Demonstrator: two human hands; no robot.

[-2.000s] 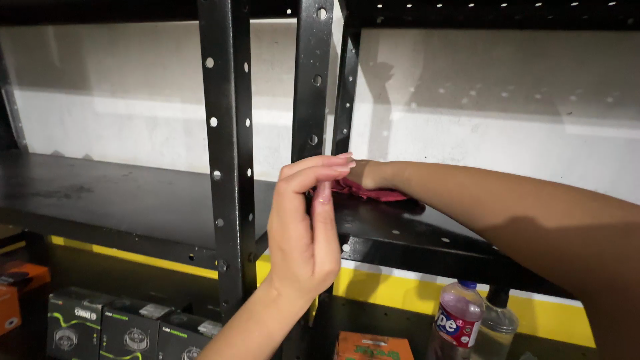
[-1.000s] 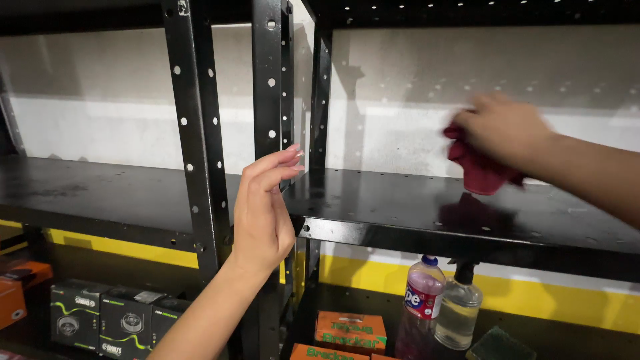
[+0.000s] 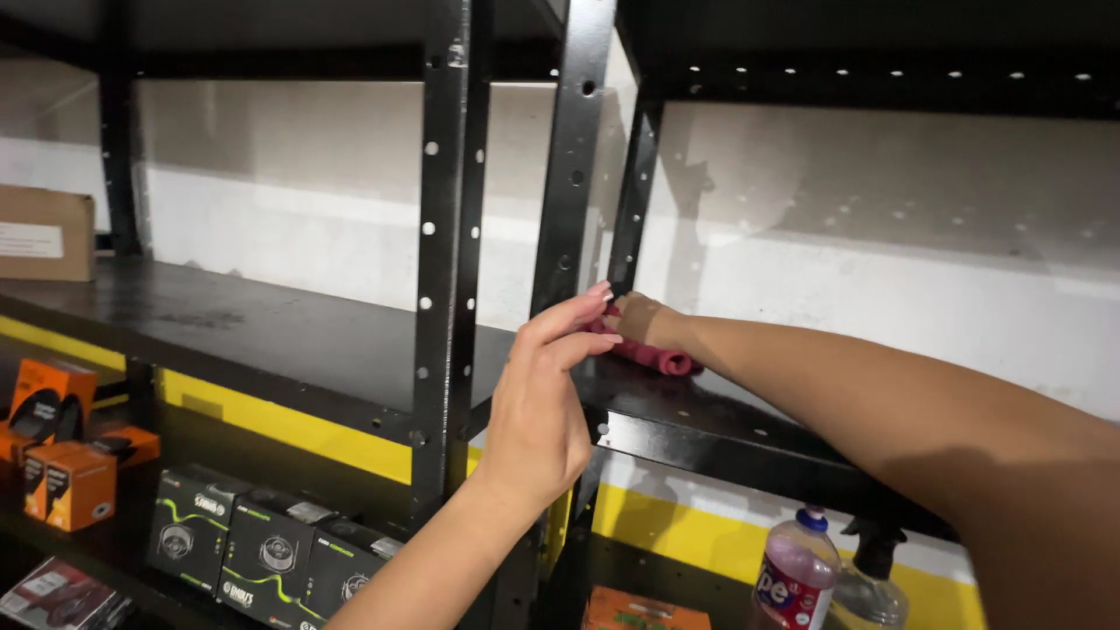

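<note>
A dark red cloth (image 3: 656,354) lies on the black metal shelf (image 3: 752,429) of the right rack, in its left corner by the upright. Pressed on this cloth is my right hand (image 3: 646,320), its fingers partly hidden behind my left fingertips. My left hand (image 3: 541,398) is raised in front of the rack's perforated upright (image 3: 573,175), fingers bent and slightly apart, holding nothing. Whether it touches the upright I cannot tell.
Below the right shelf stand a bottle of purple liquid (image 3: 798,569), a clear spray bottle (image 3: 871,586) and an orange box (image 3: 647,610). At left are black boxes (image 3: 271,556), orange boxes (image 3: 70,486) and a cardboard carton (image 3: 44,232). Another perforated upright (image 3: 446,262) stands left of my hands.
My right hand, with the red cloth, has moved left from over the middle of the right shelf to its left corner. My left hand stays raised near the uprights.
</note>
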